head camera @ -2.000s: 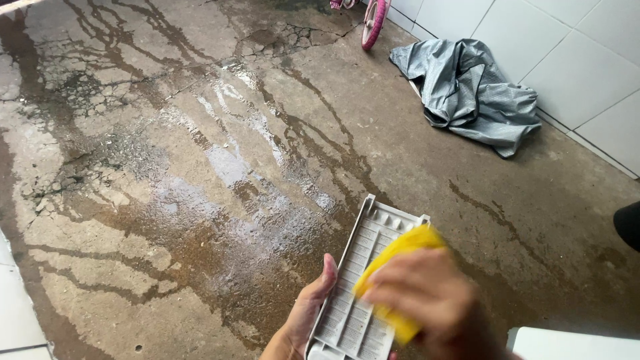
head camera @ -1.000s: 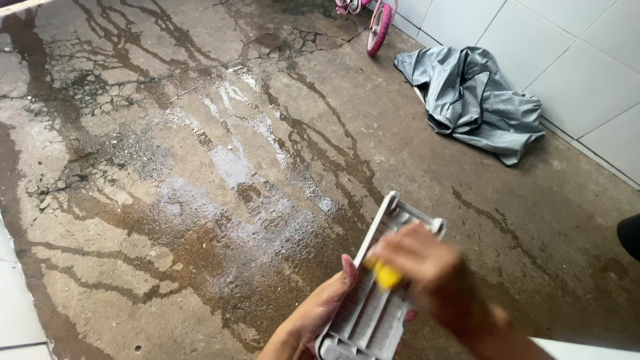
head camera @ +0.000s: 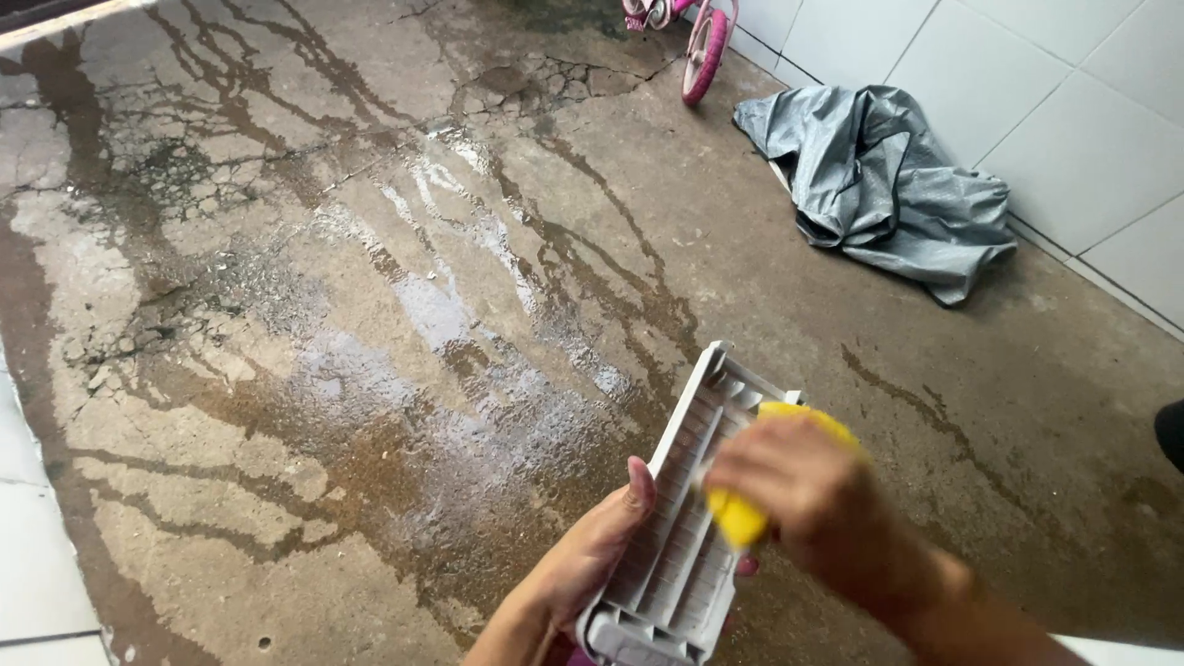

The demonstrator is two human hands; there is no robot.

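A long white plastic tray-like part point(head camera: 680, 546) with lengthwise and crosswise ribs is tilted at the lower middle of the view. My left hand point(head camera: 592, 555) grips it from the left side and beneath, the thumb along its near left edge and fingertips showing past the right edge. My right hand point(head camera: 795, 490), somewhat blurred, holds a yellow sponge or cloth point(head camera: 740, 518) against the ribbed face. Part of the yellow thing also shows above my knuckles. The lower end of the white part runs to the bottom of the frame.
Below lies a cracked concrete floor point(head camera: 777, 342) with wet streaks and puddles. A crumpled grey sheet point(head camera: 879, 185) rests near the white tiled wall point(head camera: 1036, 83). Beside it stands a small pink wheel point(head camera: 706, 57). A dark object point(head camera: 1173, 433) shows at the right edge, a white surface point(head camera: 1119, 651) at bottom right.
My right hand and the yellow sponge or cloth have shifted over the ribbed face and turned. My left hand keeps its hold on the white part.
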